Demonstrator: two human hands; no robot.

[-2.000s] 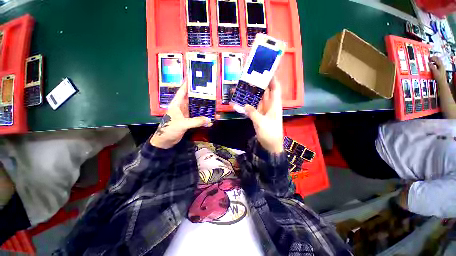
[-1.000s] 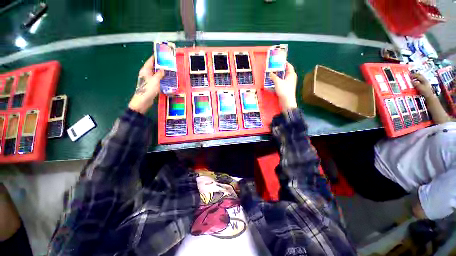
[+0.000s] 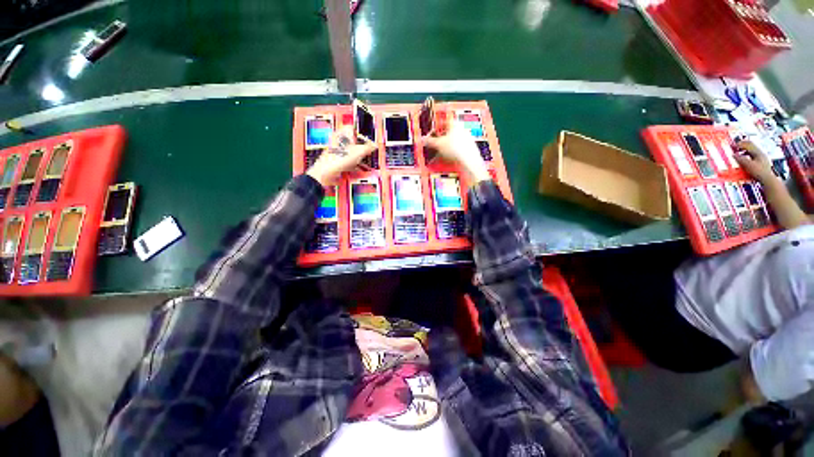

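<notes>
A red phone tray (image 3: 403, 255) lies in front of me with two rows of keypad phones. My left hand (image 3: 341, 153) grips a dark-screened keypad phone (image 3: 363, 121), tilted up at its far-row slot. My right hand (image 3: 457, 147) grips another keypad phone (image 3: 427, 117), tilted up at the far row and seen nearly edge-on. A dark-screened phone (image 3: 398, 131) lies between them. Lit phones lie in the two outer far slots; the right one is partly behind my right hand. The near-row phones, such as this one (image 3: 409, 208), show coloured or pale screens.
An open cardboard box (image 3: 607, 178) stands right of the tray. Another phone tray (image 3: 105, 170) lies left, beside a loose phone (image 3: 117, 217) and a white piece (image 3: 159, 238). At right, another person's hand (image 3: 754, 159) is over a phone tray (image 3: 656, 143).
The two lit phones that were in my hands now lie in the outer far slots. My hands have moved inward and hold two phones from the far row. The view has shifted slightly.
</notes>
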